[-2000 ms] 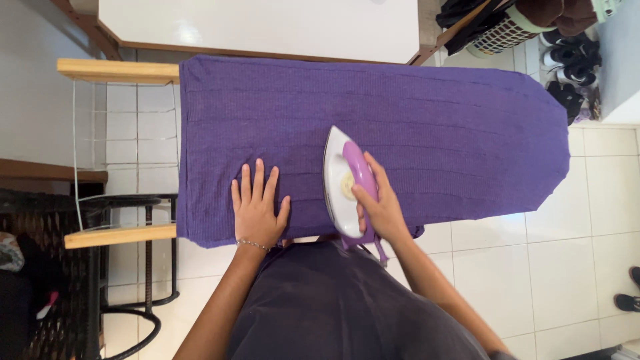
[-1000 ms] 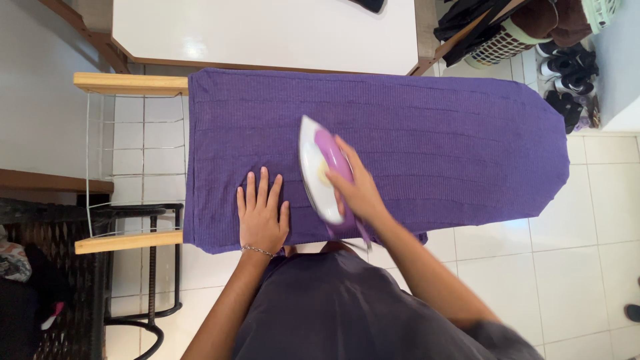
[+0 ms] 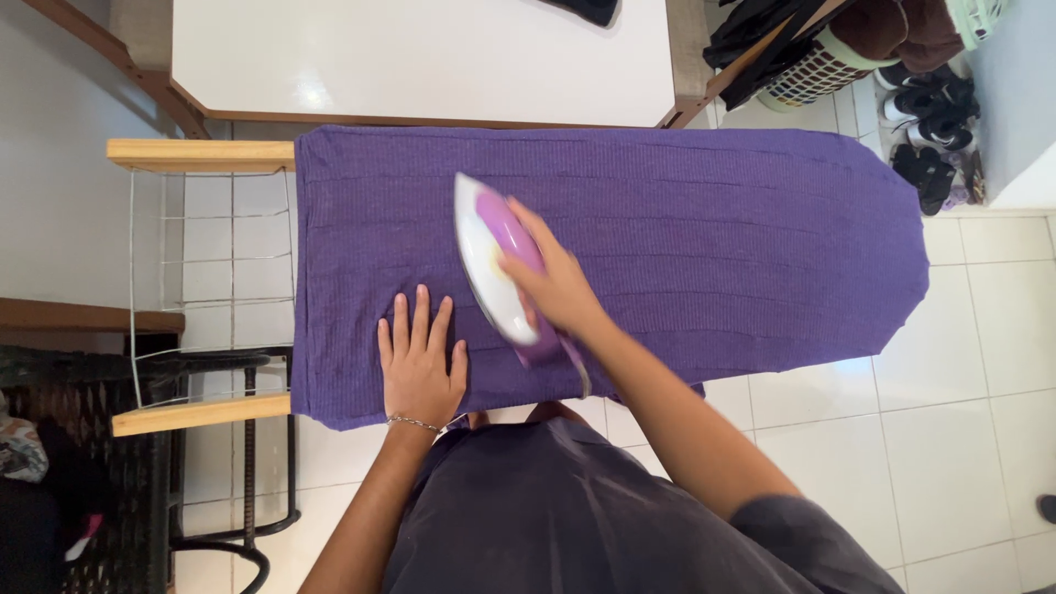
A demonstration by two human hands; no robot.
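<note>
A purple ribbed cloth (image 3: 726, 223) lies over the ironing board, whose wooden legs or frame ends (image 3: 202, 155) stick out at the left with a wire rack (image 3: 231, 261) between them. My right hand (image 3: 553, 285) grips the purple handle of a white and purple clothes iron (image 3: 487, 256). The iron's tip points up and to the left, and its soleplate faces the cloth. Its cord (image 3: 582, 371) trails from the rear near the board's lower edge. My left hand (image 3: 422, 359) lies palm down on the cloth with fingers spread, left of the iron, holding nothing.
A white-topped table (image 3: 429, 62) stands beyond the board, with a dark item (image 3: 586, 8) at its edge. Laundry baskets (image 3: 813, 74) and shoes (image 3: 936, 124) are at the upper right. A black metal frame (image 3: 249, 462) and a dark woven basket (image 3: 124, 495) are at the lower left.
The iron in my right hand has moved left across the cloth, towards my left hand, and its tip has turned further left. My left hand has stayed flat on the cloth.
</note>
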